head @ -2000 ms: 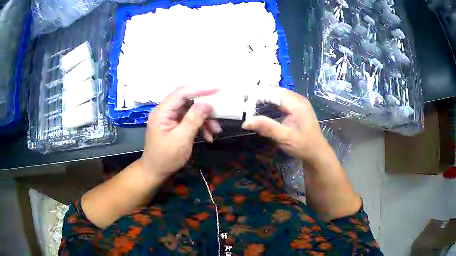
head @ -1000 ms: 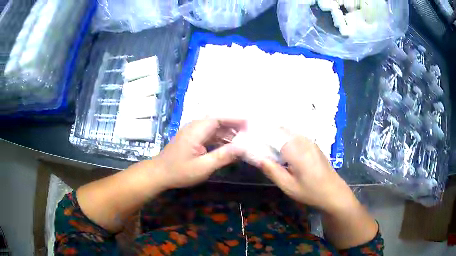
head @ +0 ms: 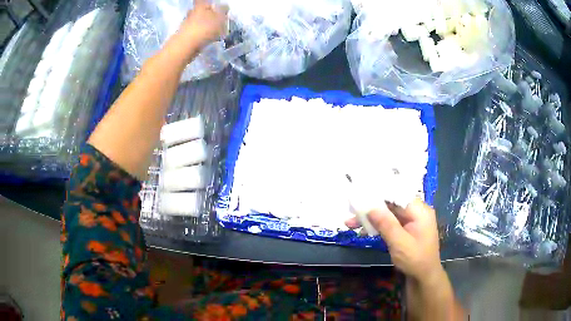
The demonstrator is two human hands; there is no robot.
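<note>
My right hand (head: 407, 235) holds a white plastic housing (head: 364, 210) over the front right part of the blue tray (head: 275, 233). The housing blends into the bright white parts (head: 313, 157) filling the tray, so its outline is partly lost. My left hand (head: 205, 22) is stretched out at the top left, over the clear plastic bags (head: 156, 25). Its fingers are blurred against the bag, and I cannot tell whether they hold something.
The left clear tray (head: 150, 219) holds several white blocks (head: 183, 177), partly under my left arm. An open bag of cream parts (head: 375, 69) stands behind. The right clear tray (head: 488, 235) holds stemmed parts. Filled trays (head: 56, 81) are stacked far left.
My left hand has left the housing and reached up and left to the bags. My right hand still holds the housing, lower and further right. The camera view has shifted, showing more of the bags.
</note>
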